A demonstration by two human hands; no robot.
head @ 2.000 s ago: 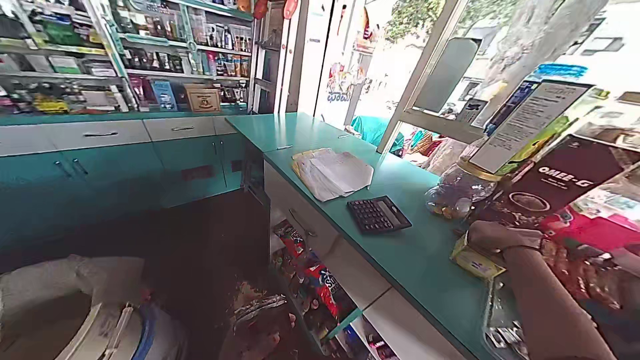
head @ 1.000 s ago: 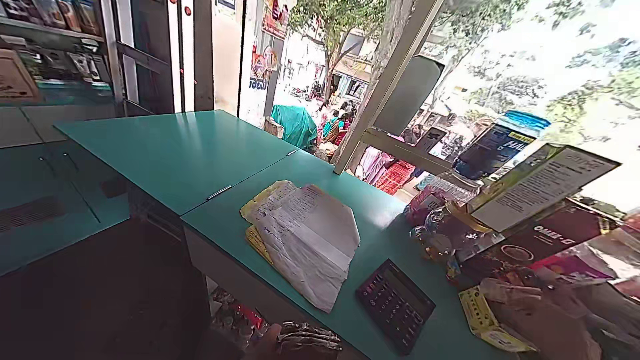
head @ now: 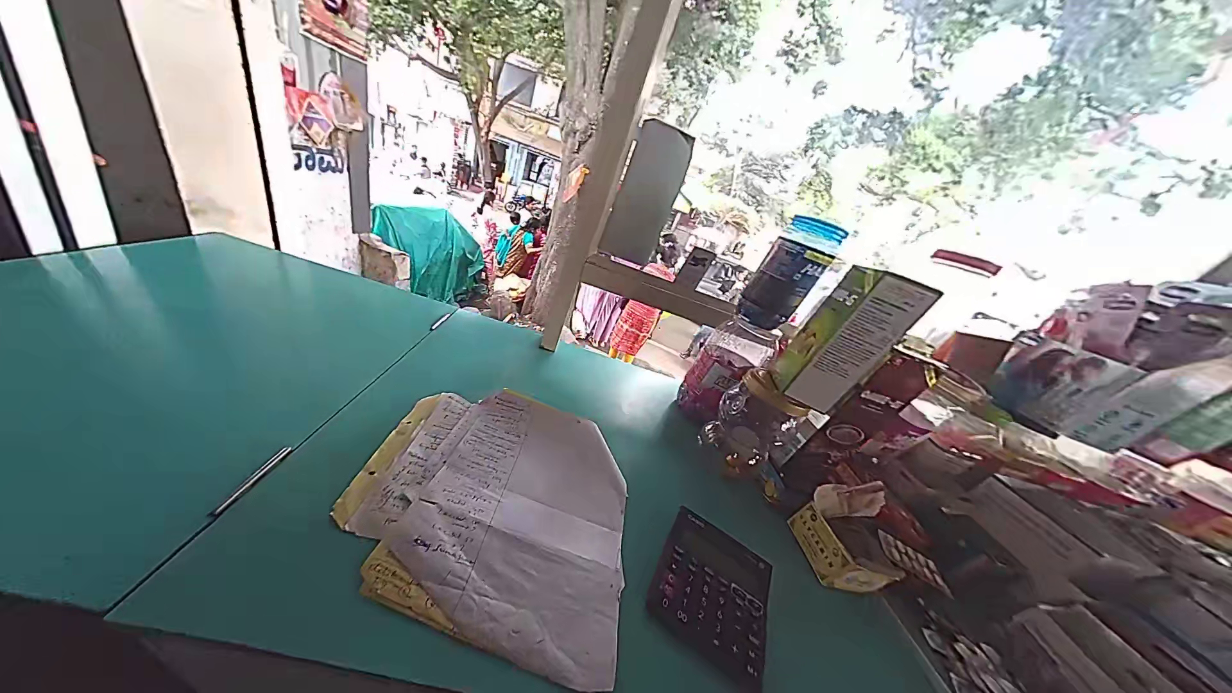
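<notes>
Neither of my hands shows in the head view now. Handwritten sheets of paper (head: 539, 520) lie on the green counter (head: 269, 356), partly over yellowish sheets. Just right of the papers lies a black calculator (head: 710, 599), flat on the counter. Further right a small yellow carton (head: 835, 551) stands with its top flaps raised, beside a blister pack (head: 912, 558). Behind it are a clear jar with a golden lid (head: 756, 414) and a green and white box (head: 852, 342), which leans at a tilt.
A dark bottle with a blue cap (head: 789, 274) stands behind the clear jar. Many blurred boxes and packets (head: 1068, 500) crowd the right side. A metal hinge (head: 252, 479) marks the counter's seam. Beyond the window post (head: 606, 164) are a tree, a green tarpaulin (head: 428, 252) and people (head: 520, 245).
The view has swung right and closer to the counter. A hand by the yellow carton in both earlier frames is gone from view; the carton now stands with its flaps raised.
</notes>
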